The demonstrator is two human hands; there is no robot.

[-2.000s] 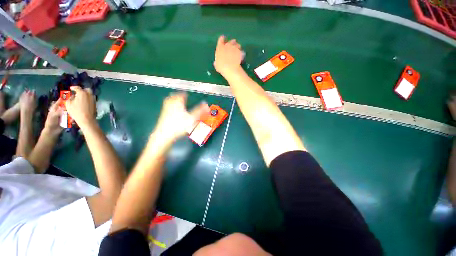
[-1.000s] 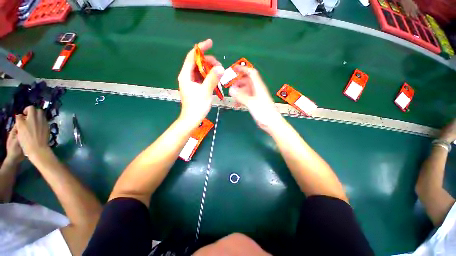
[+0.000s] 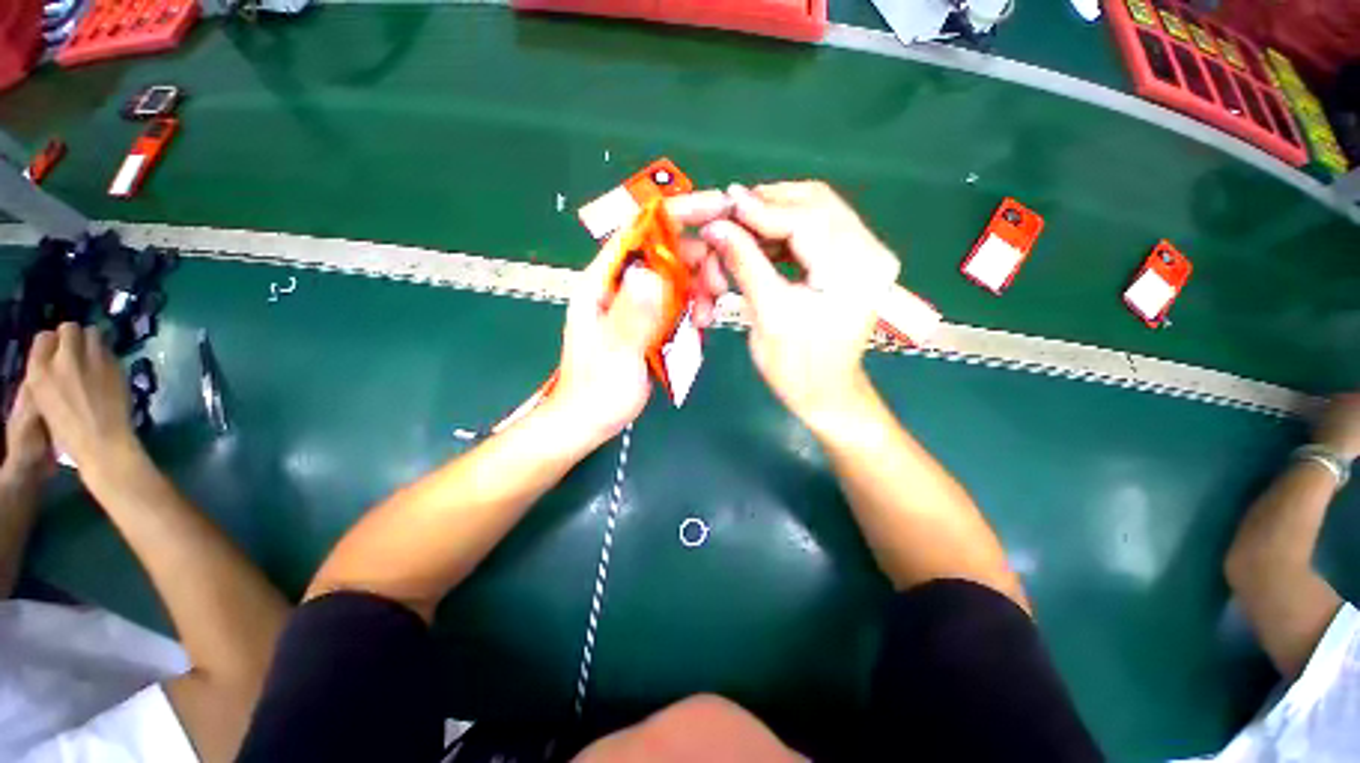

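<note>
My left hand [image 3: 609, 336] holds an orange phone housing [image 3: 650, 254] tilted on edge above the metal rail, its white rectangle [image 3: 683, 362] hanging toward the near table. My right hand [image 3: 817, 283] is beside it, thumb and fingertips pinched together near the housing's upper end. Whether a small part is between those fingertips cannot be told. Another housing [image 3: 661, 181] lies on the belt just behind my left hand. One housing on the near table is mostly hidden by my left forearm. Another on the rail is mostly hidden by my right hand.
Two housings lie on the belt [image 3: 448, 149] at right. A small white ring [image 3: 694, 532] lies on the near table. At left, a neighbour's hands [image 3: 78, 395] are by black parts [image 3: 112, 283] and a thin tool [image 3: 212, 383]. Another person's arm [image 3: 1286, 507] is at right. Red trays [image 3: 1216, 82] stand beyond.
My hands have moved slightly nearer with the housing, and my right fingertips have come to its upper end. The pieces on the belt have shifted left.
</note>
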